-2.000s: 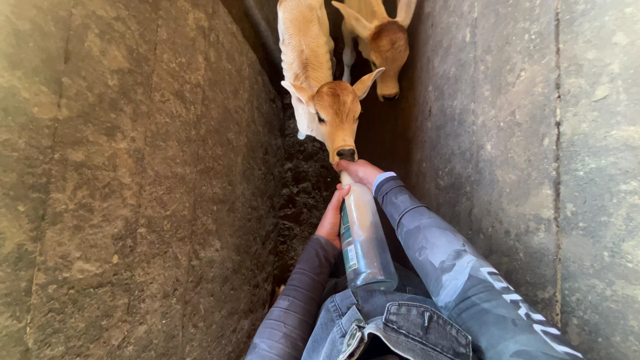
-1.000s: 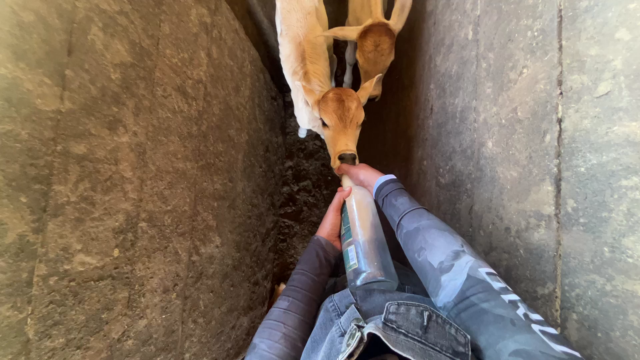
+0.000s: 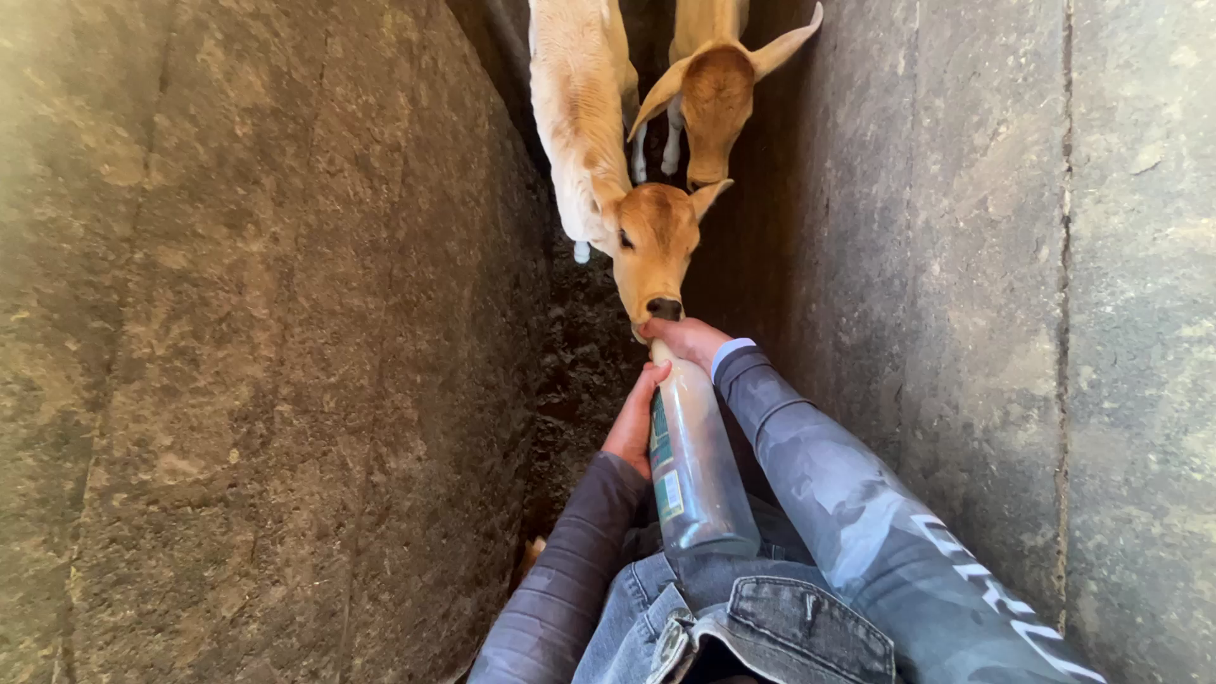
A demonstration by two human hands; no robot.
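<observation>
A clear bottle [image 3: 701, 465] with a pale coating inside and a green label slants from my lap up to the mouth of a tan calf [image 3: 655, 242]. My left hand [image 3: 638, 423] grips the bottle's left side just below its neck. Around the neck, right at the calf's lips, my right hand [image 3: 686, 340] is closed; its fingers touch the muzzle and hide the bottle's tip. Behind, to the right, a second tan calf [image 3: 717, 104] stands with its head lowered.
A rough, stained wall [image 3: 285, 332] rises on the left, and a grey wall [image 3: 988, 237] with a vertical seam on the right. Between them runs a narrow strip of dark, uneven ground [image 3: 579, 361]. Something orange lies low beside my left forearm, too little visible to identify.
The second calf's head has lowered and come closer to the first calf's head. Both of my hands stay on the bottle, at the feeding calf's mouth.
</observation>
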